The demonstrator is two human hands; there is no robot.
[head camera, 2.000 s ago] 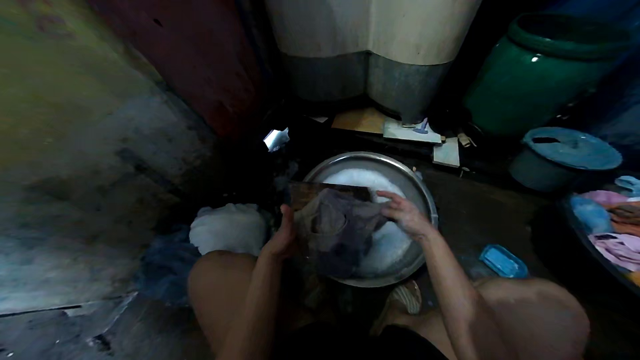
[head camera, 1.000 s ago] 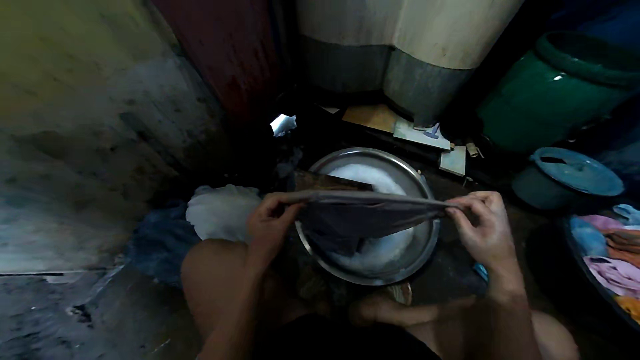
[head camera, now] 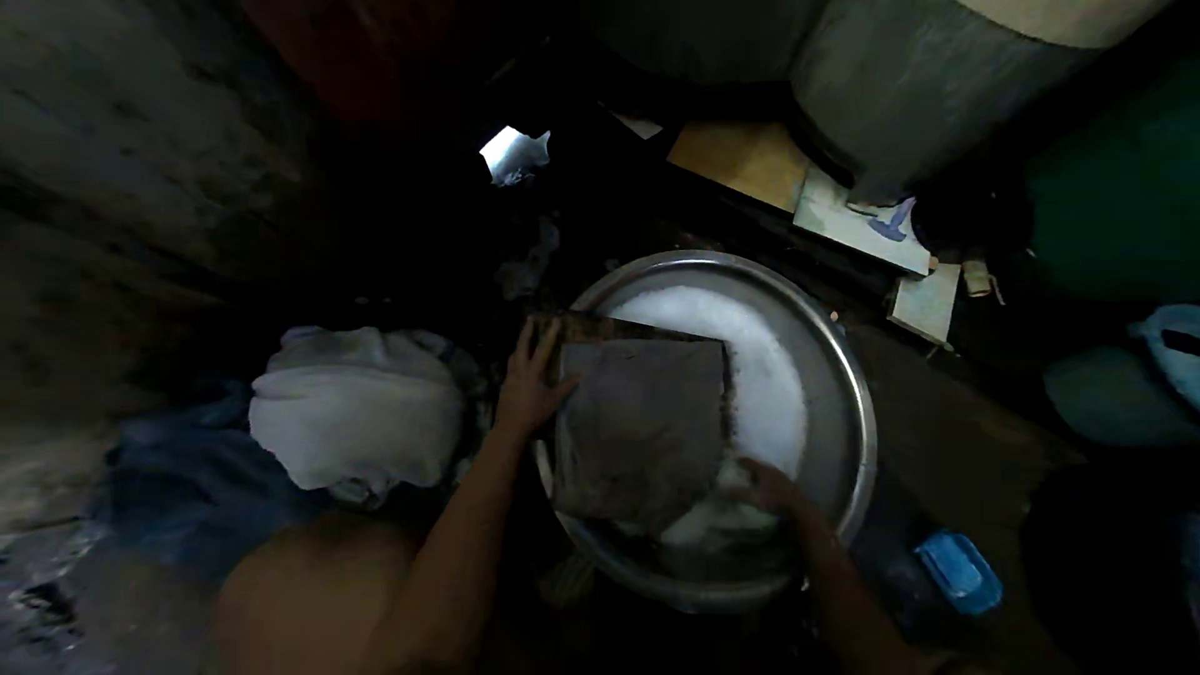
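Note:
A dark grey cloth [head camera: 642,427] lies spread flat over a wooden board [head camera: 600,327] in a round metal basin [head camera: 858,403]. White suds [head camera: 764,366] fill part of the basin right of the board. My left hand [head camera: 534,380] rests on the board's upper left corner, its thumb at the cloth's edge and its fingers apart. Over the suds by the cloth's lower right side is my right hand [head camera: 773,487], blurred and dim; whether it holds anything is unclear.
White cloth [head camera: 361,408] and dark blue cloth [head camera: 202,469] lie left of the basin. A blue plastic dish [head camera: 959,572] is at the lower right. Tile pieces [head camera: 858,225], a brown board [head camera: 741,161] and a pale container [head camera: 900,103] stand beyond. A grey-blue bucket [head camera: 1106,394] is at right.
The cloth, stretched between both hands one second ago, now lies flat on the board. My left hand has moved onto the board's corner, and my right hand has let go of the cloth's raised edge.

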